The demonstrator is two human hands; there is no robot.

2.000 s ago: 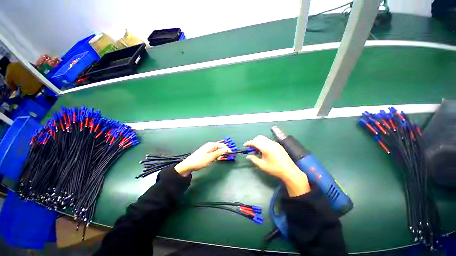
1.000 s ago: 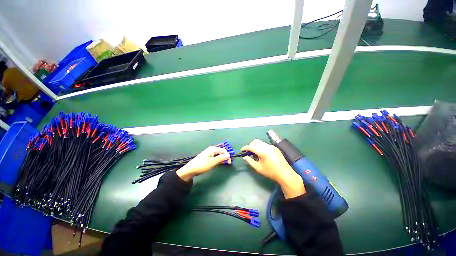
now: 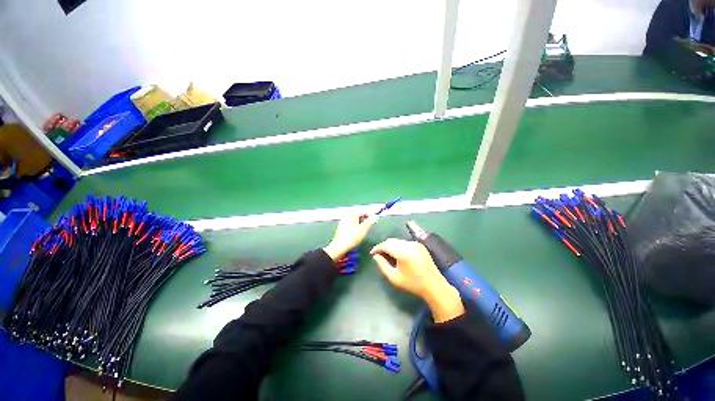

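Observation:
My left hand (image 3: 353, 233) pinches a thin piece with a blue tip (image 3: 390, 205), probably a cable lead, raised in front of the white shelf edge. My right hand (image 3: 408, 268) is just right of it with fingers curled; whether it holds anything is hidden. A small cable bunch (image 3: 247, 278) lies partly under my left forearm, its blue and red ends (image 3: 347, 263) between my hands. A few more leads (image 3: 380, 353) lie nearer me. The blue heat gun (image 3: 482, 298) lies beside my right hand, silver nozzle pointing away, partly covered by my right sleeve.
A large cable pile (image 3: 102, 274) lies far left. A narrower bundle (image 3: 607, 274) lies right, beside a dark plastic bag (image 3: 678, 235). White uprights (image 3: 502, 117) rise behind the bench. A black tray (image 3: 174, 129) and blue bins stand back left. A person (image 3: 678, 31) sits back right.
My left hand has moved up and away from the bunch with the blue-tipped piece. My right hand has separated from it. The view has shifted, showing a person at the top right.

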